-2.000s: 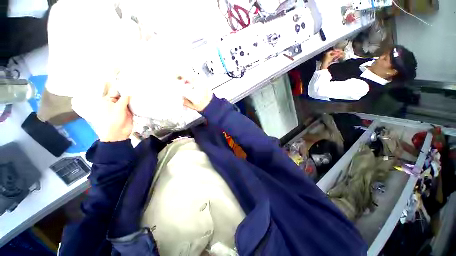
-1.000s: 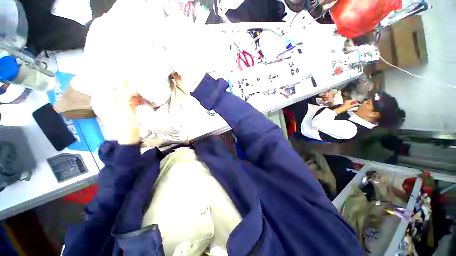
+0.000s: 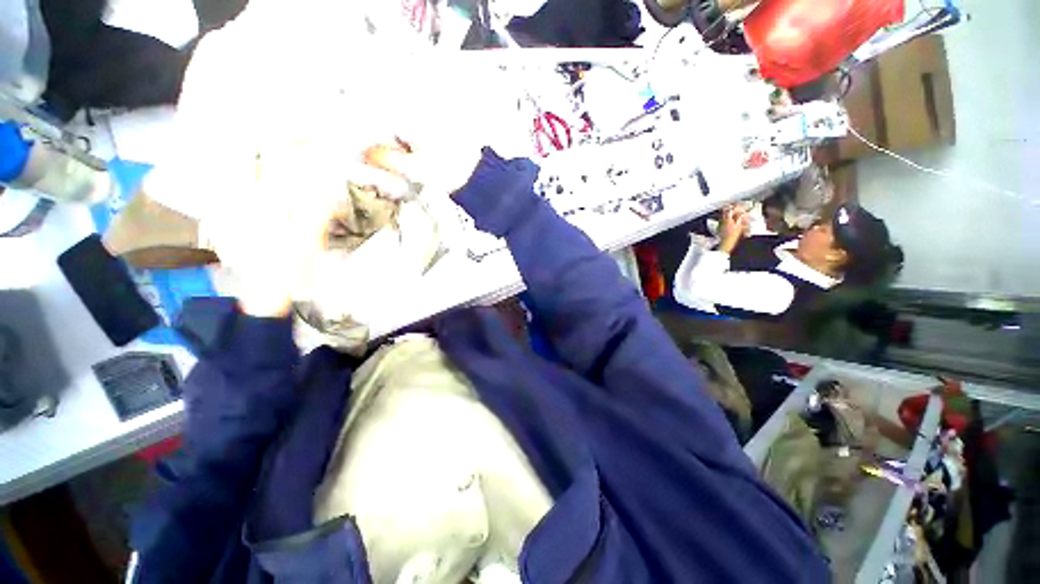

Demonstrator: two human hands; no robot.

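A large white fabric pile [image 3: 279,103], overexposed to plain white, covers the bench in front of me. Beige folds [image 3: 363,217] show in its middle, and crumpled beige edges hang at the bench's front edge. My left hand [image 3: 265,301] is at the pile's lower left; only a pale part near the cuff shows, its fingers lost in the glare and cloth. My right hand [image 3: 393,157] reaches in from the right. Its reddish fingertips are closed on the cloth just above the beige folds; the rest is washed out.
A black phone [image 3: 111,290], a calculator-like device [image 3: 139,382] and a brown piece [image 3: 160,234] lie left. Red-handled scissors [image 3: 552,132] and a sewing machine [image 3: 622,171] are right. A person [image 3: 776,268] sits beyond the bench; a grey-framed rack [image 3: 787,413] is lower right.
The beige folds in the middle of the pile show wider and more bunched. My right hand and cuff are slightly higher. The view has shifted a little, and the other person's hands have moved.
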